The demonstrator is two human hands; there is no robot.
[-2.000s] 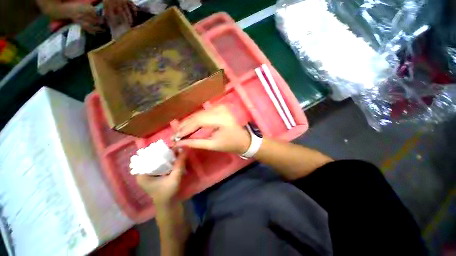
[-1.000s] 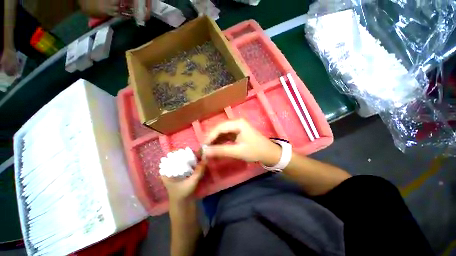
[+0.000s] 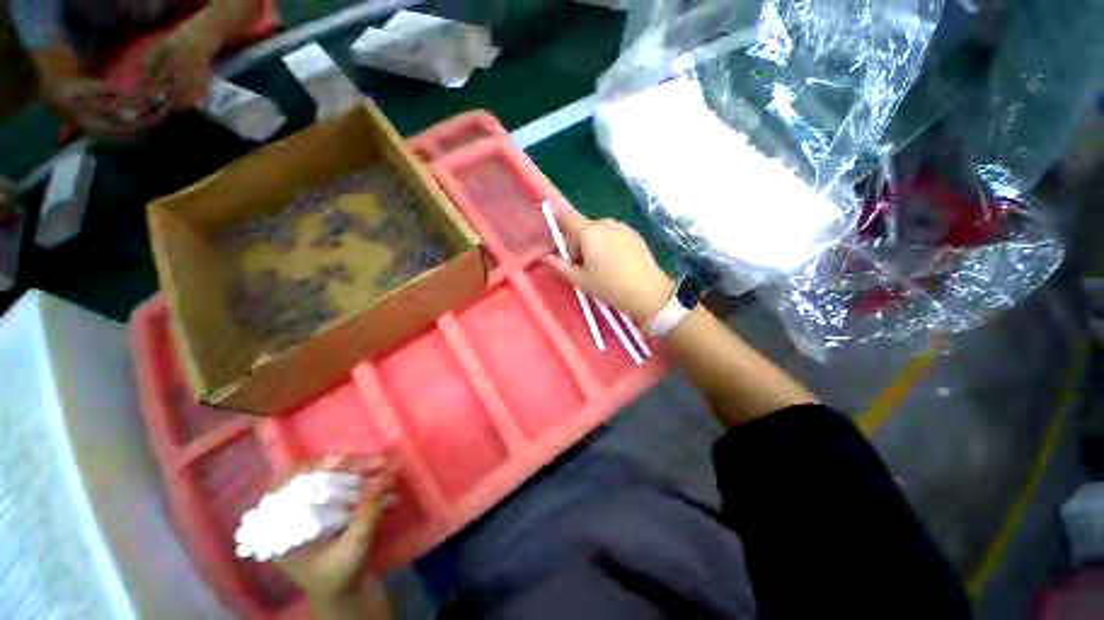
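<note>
My left hand [image 3: 339, 557] is closed around a bunch of slim white tubes [image 3: 293, 515], round ends showing, over the tray's near-left part. My right hand [image 3: 569, 251], with a pale wristband, is at the right side of the pink-red tray [image 3: 487, 394]. Its thumb and fingers pinch a white stick [image 3: 551, 223], whose upper end shows past the fingers. Other loose white sticks [image 3: 627, 336] lie beside it in the right compartment, partly under the hand. The open cardboard box [image 3: 351, 339] sits on the tray, with small grey-brown parts [image 3: 272, 297] scattered inside.
A white foam box [image 3: 103, 484] stands at the left. A crumpled clear bag [image 3: 847, 291] with white stock [image 3: 726, 182] is at the right. White blocks [image 3: 424, 49] lie on the green belt. Another person's hands [image 3: 151, 85] are at top left.
My right hand has left the bunch and moved right to the loose sticks, taking hold of one. My left hand keeps the bunch. The camera view has shifted.
</note>
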